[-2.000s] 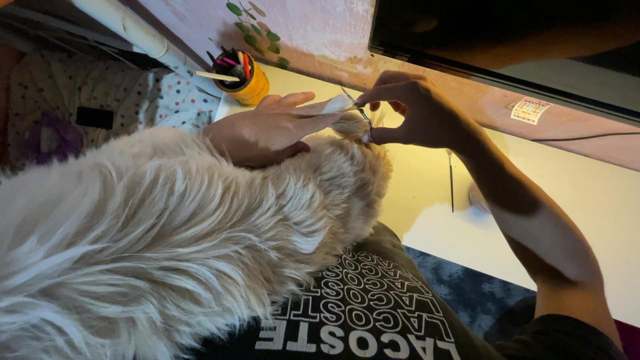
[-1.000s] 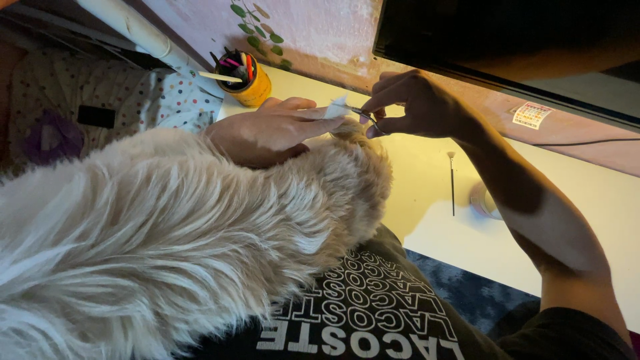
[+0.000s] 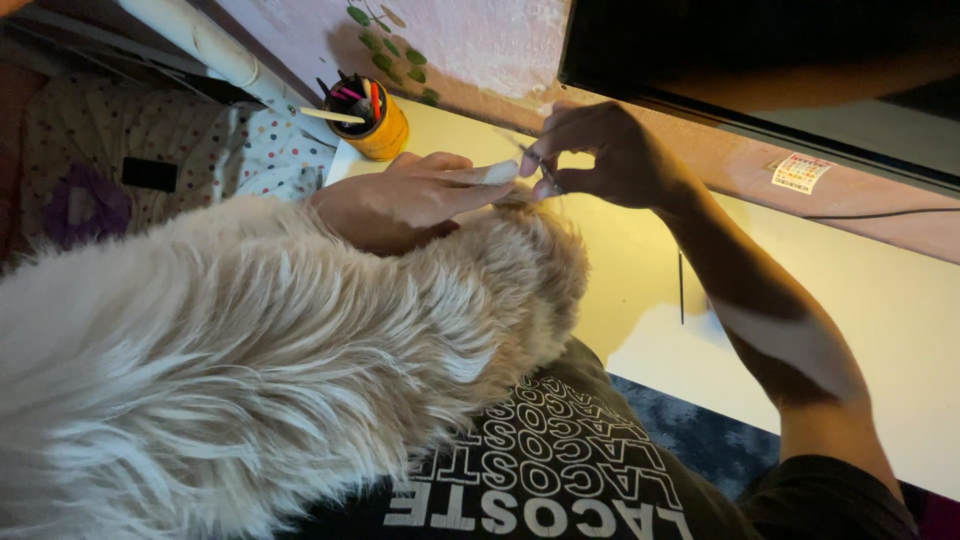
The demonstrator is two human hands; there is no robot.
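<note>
A long-haired, cream-coloured dog (image 3: 300, 352) lies across my lap, its head end near the table. My left hand (image 3: 409, 199) rests against the far side of its head, fingers pointing right, with a white piece of tissue or cotton (image 3: 499, 173) at the fingertips. My right hand (image 3: 611, 154) holds small metal scissors (image 3: 544, 166) by their finger loops, close to the white piece and the fur. The scissors are partly hidden by my fingers, and their blades are blurred.
A yellow cup (image 3: 386, 135) of pens and sticks stands on the white table (image 3: 810, 300) by the wall. A thin brush or stick (image 3: 681, 289) lies near my right forearm. The black screen (image 3: 780, 82) is at upper right. Dotted bedding (image 3: 277, 146) bears a dark phone-like object (image 3: 149, 174).
The white piece now lies flatter along my left fingertips than one second ago, when it stuck up. My right hand, with the scissors, has shifted slightly. The left hand has hardly moved.
</note>
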